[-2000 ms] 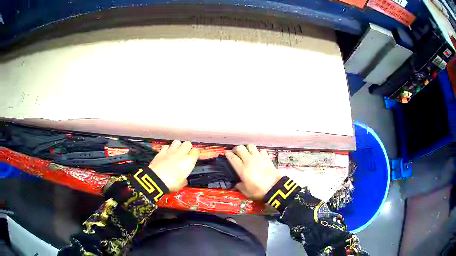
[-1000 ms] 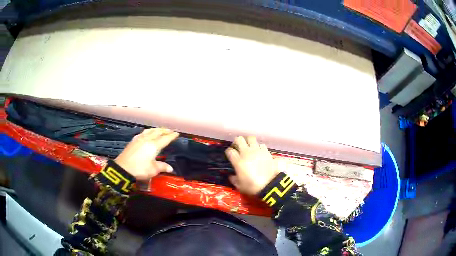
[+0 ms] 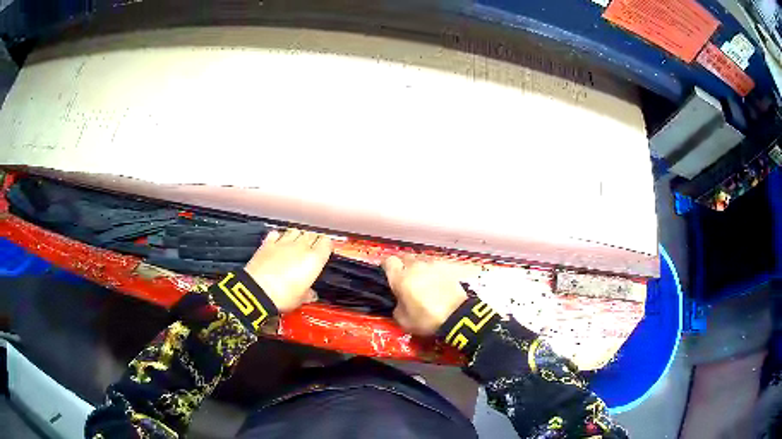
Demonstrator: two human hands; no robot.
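Black cut strips [image 3: 214,243] lie in a long pile on the red-wrapped front ledge [image 3: 339,333], from the far left to between my hands. My left hand [image 3: 290,267] is bare, palm down on the strips, with its fingers at the board's front edge. My right hand [image 3: 420,293] is bare and curled at the right end of the strips. The strips between my hands [image 3: 358,283] lie roughly lengthwise, held between them. My fingertips are partly hidden. Behind the ledge is the long cream cutting board [image 3: 343,129].
The blue press beam [image 3: 549,34] with orange labels [image 3: 664,26] runs along the back. A round blue bin [image 3: 673,326] stands at the right under the board's corner. A pale box-like object [image 3: 699,133] and a black crate with blue edges [image 3: 733,240] are beyond it.
My left hand has moved right and its fingers have closed together on the strips. My right hand has turned inward and is more curled. Red ledge shows behind the strips between my hands.
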